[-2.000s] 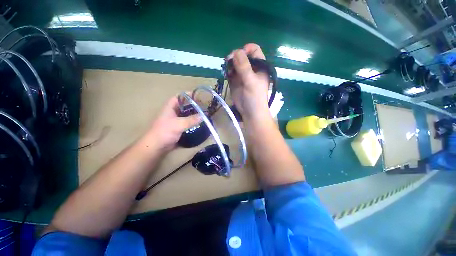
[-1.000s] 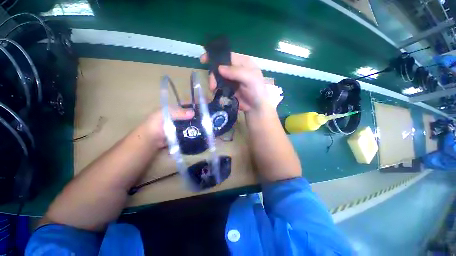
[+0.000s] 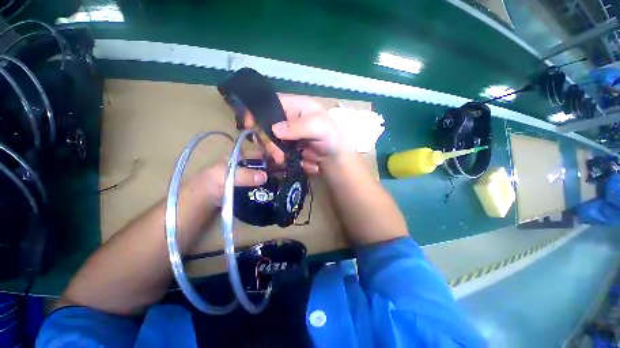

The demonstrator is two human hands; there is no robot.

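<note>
A black headset is held over the tan board (image 3: 146,112). My left hand (image 3: 221,182) grips a black earcup (image 3: 255,200), thumb on its top edge. My right hand (image 3: 309,132) holds the wide black inner strap (image 3: 255,92), which arches up and to the left. A round fitting with a pale ring (image 3: 294,196) sits beside the gripped earcup, with a thin wire loop below it. The twin silver hoops (image 3: 230,224) hang toward me. The other earcup (image 3: 272,264) is at the board's near edge, its boom partly hidden.
At the right are a yellow glue bottle (image 3: 413,163), another black headset (image 3: 469,129) and a pale yellow block (image 3: 494,192). White cloth (image 3: 360,128) lies behind my right wrist. Stacked headsets with silver hoops (image 3: 30,102) fill the left side. A white rail (image 3: 170,57) crosses behind the board.
The hoops have swung left and toward me. My right hand has moved left and lower with the strap, bringing the ringed fitting beside the gripped earcup. The lower earcup has moved nearer me.
</note>
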